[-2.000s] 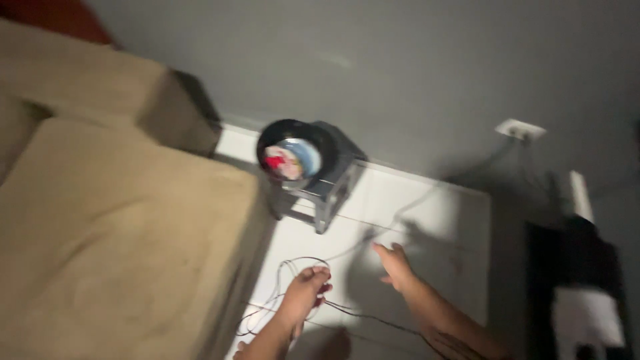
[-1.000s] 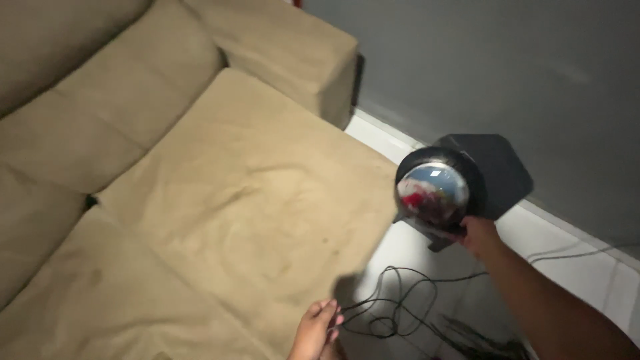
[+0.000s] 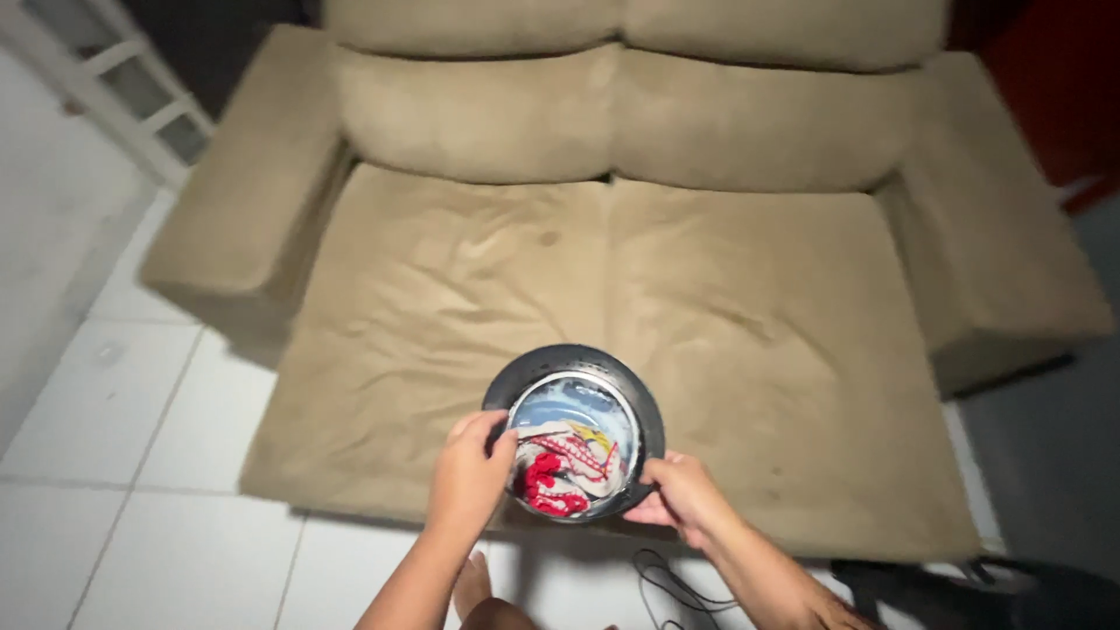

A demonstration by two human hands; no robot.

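A round black basin (image 3: 570,359) is held in front of the sofa seat's front edge. Inside it sits a smaller container with a pale rim and bluish liquid (image 3: 569,398), in which a white cloth with red trim and a yellow patch (image 3: 573,464) lies bunched. My right hand (image 3: 678,499) grips the basin's rim at the right, thumb on top and fingers beneath. At the rim's left side is my left hand (image 3: 475,459), thumb and fingers around the edge of the inner container or basin; which of them it grips is not clear.
A beige two-seat sofa (image 3: 612,289) with wrinkled cushions fills the middle. Black cable (image 3: 674,586) lies coiled on the white tiled floor (image 3: 219,542) below my right hand. A dark object (image 3: 945,595) is at the lower right. The person's foot (image 3: 472,586) shows below the sofa.
The view has swung to face the sofa. The basin has come off the dark stool into both my hands. The cable has left my left hand, which is now at the basin.
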